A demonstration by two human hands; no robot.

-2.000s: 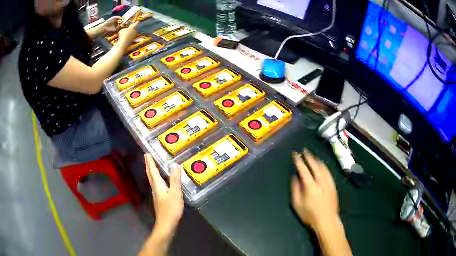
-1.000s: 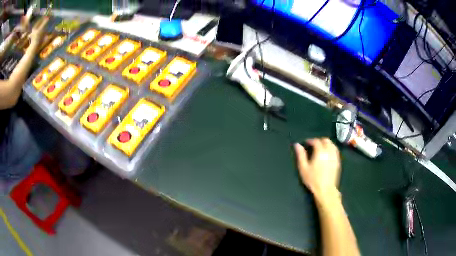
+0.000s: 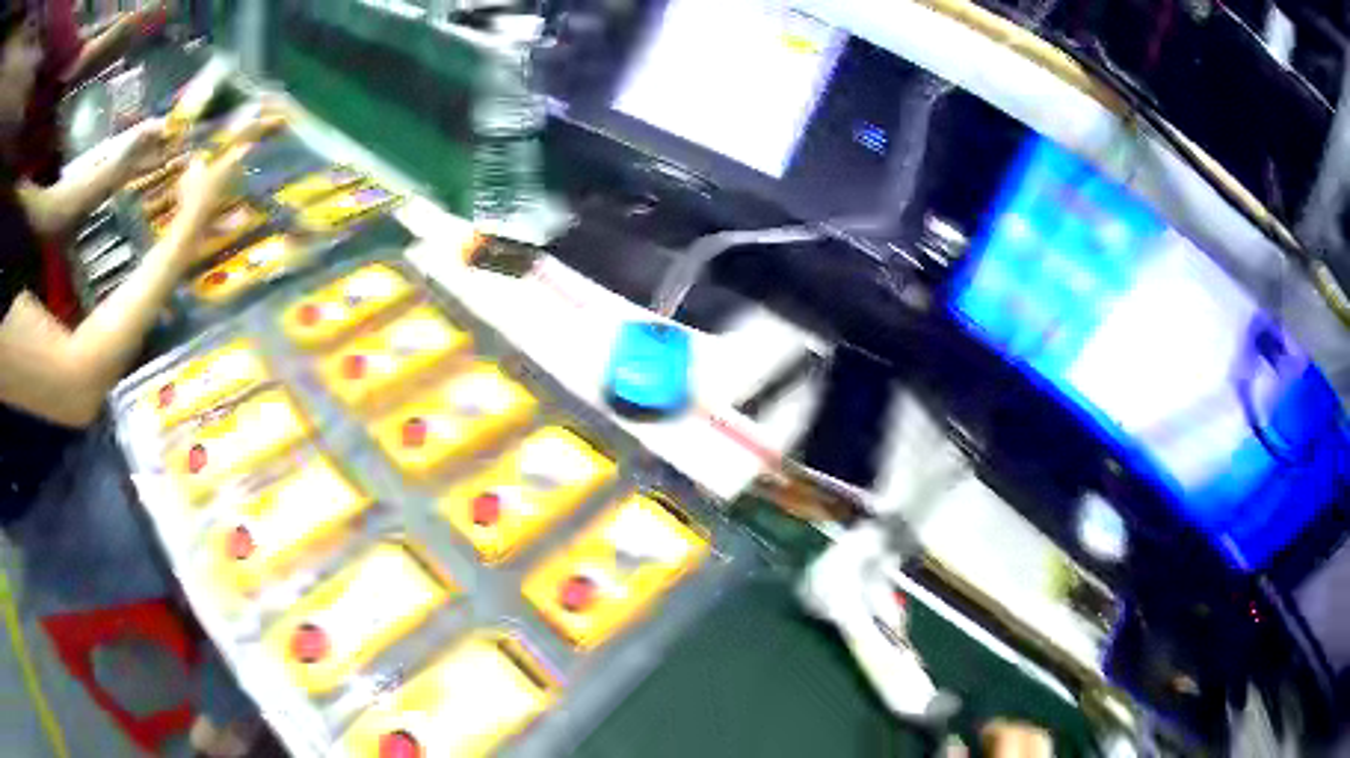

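A clear blister tray [image 3: 430,521] holds two rows of yellow handheld devices, each with a white label and a round red spot; one is the device [image 3: 615,570] at its right end. The tray lies on the green bench top, its near end cut off by the bottom edge. Of my right hand only a small blurred part [image 3: 1016,739] shows at the bottom edge, right of the tray and below a white barcode scanner [image 3: 874,622]; what it holds is hidden. My left hand is not in view. The frame is motion-blurred.
A coworker's arm [image 3: 133,296] is at the left, with hands on a yellow device beyond the tray. A red stool [image 3: 126,666] stands below. Behind are a blue mouse-like object [image 3: 649,367], a water bottle [image 3: 508,133] and a blue monitor [image 3: 1140,356].
The view has swung back left and moved nearer the tray, which fills more of the picture. My right hand, in full view before, is now mostly below the bottom edge.
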